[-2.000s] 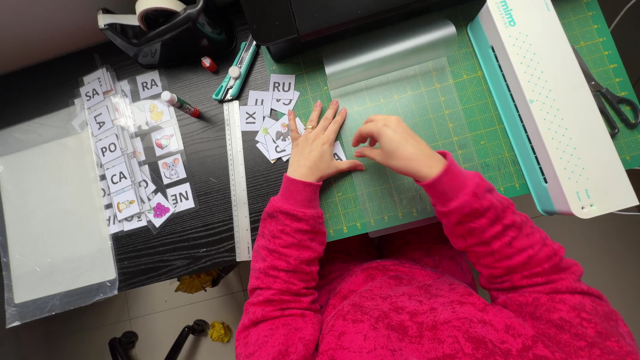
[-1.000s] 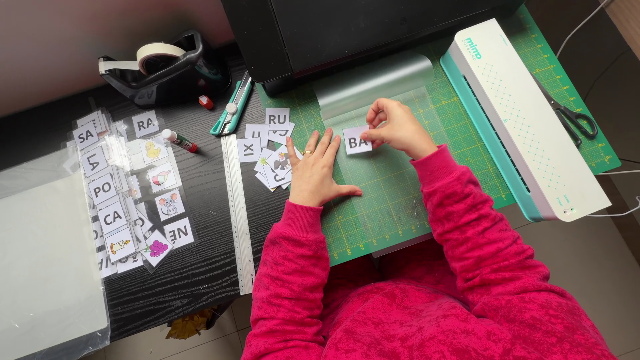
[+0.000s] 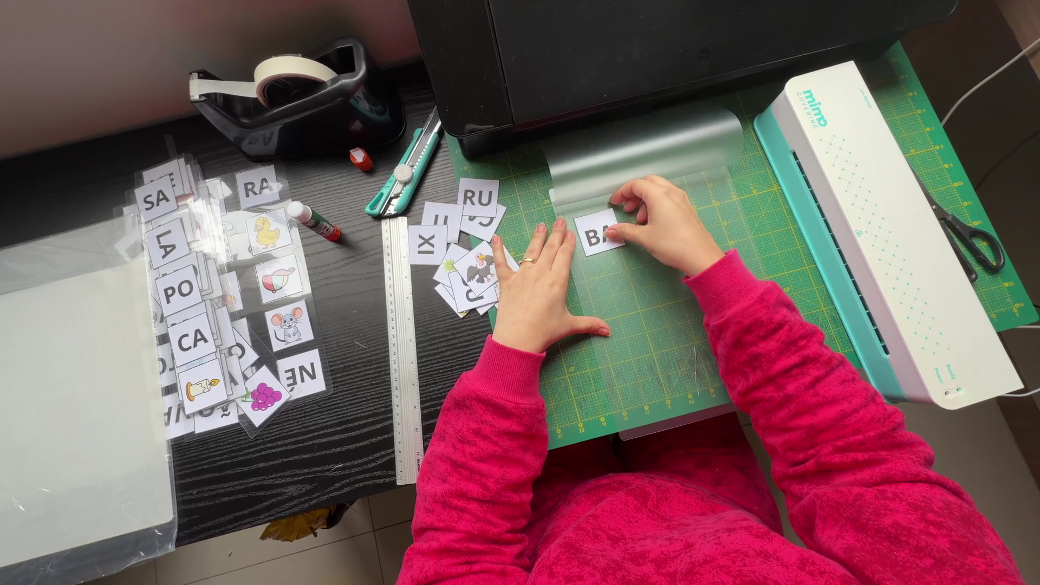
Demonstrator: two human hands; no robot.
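Observation:
My right hand (image 3: 670,227) has its thumb on the right edge of a small white card printed "BA" (image 3: 595,232), its fingers bent just above; whether it grips the card is unclear. The card lies on a clear plastic sheet (image 3: 650,325) over the green cutting mat (image 3: 581,422). The sheet's top layer (image 3: 650,154) is curled back toward the black printer. My left hand (image 3: 543,288) rests flat with fingers spread, left of the card, holding nothing. Touching or close to its fingers is a loose pile of syllable and picture cards (image 3: 475,272).
A white and teal laminator (image 3: 890,236) stands right, with black scissors (image 3: 967,240) behind it. Left are a steel ruler (image 3: 402,349), teal cutter (image 3: 406,171), glue stick (image 3: 314,221), its red cap (image 3: 361,159), tape dispenser (image 3: 301,101), laminated cards (image 3: 195,301) and plastic pouches (image 3: 73,390). The black printer (image 3: 691,49) stands behind.
Two seconds ago the right hand was over the sheet with no card visible in it. The "BA" card now lies on the sheet under its thumb. The left hand stays flat beside the pile.

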